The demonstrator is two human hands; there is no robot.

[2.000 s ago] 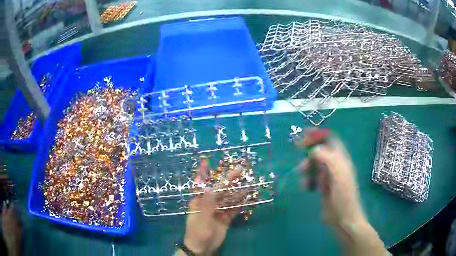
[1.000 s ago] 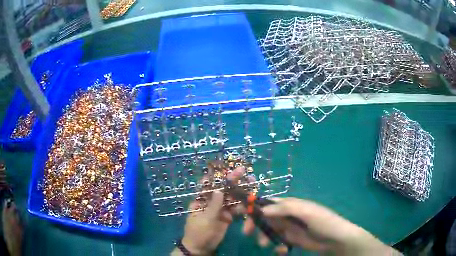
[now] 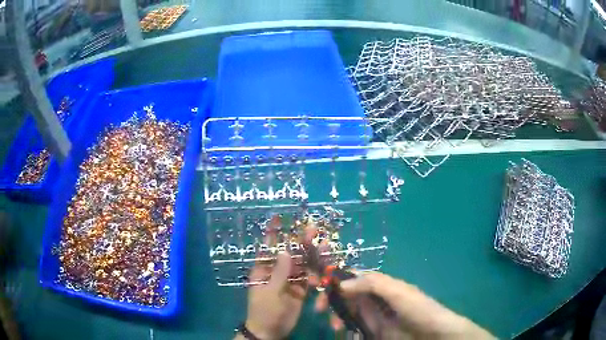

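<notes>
A flat silvery sprue frame lies in front of me, its back edge over a flat blue tray. Small gold and silver parts lie in a heap by my left hand. My left hand is at the frame's near edge, fingers raised and reaching among its bars; blur hides whether it grips the frame. My right hand holds dark nippers with orange-red near the pivot. Their jaws point to the heap beside my left fingertips; the jaw tips are blurred.
A blue bin full of mixed parts stands at left, a second blue bin beyond it. The blue tray is at back centre. Tangled empty runners lie at back right, a stack of frames at right.
My right hand has come from the right side to my left hand with the nippers. The frame has shifted right since the first frame; it sits slightly lower in view now.
</notes>
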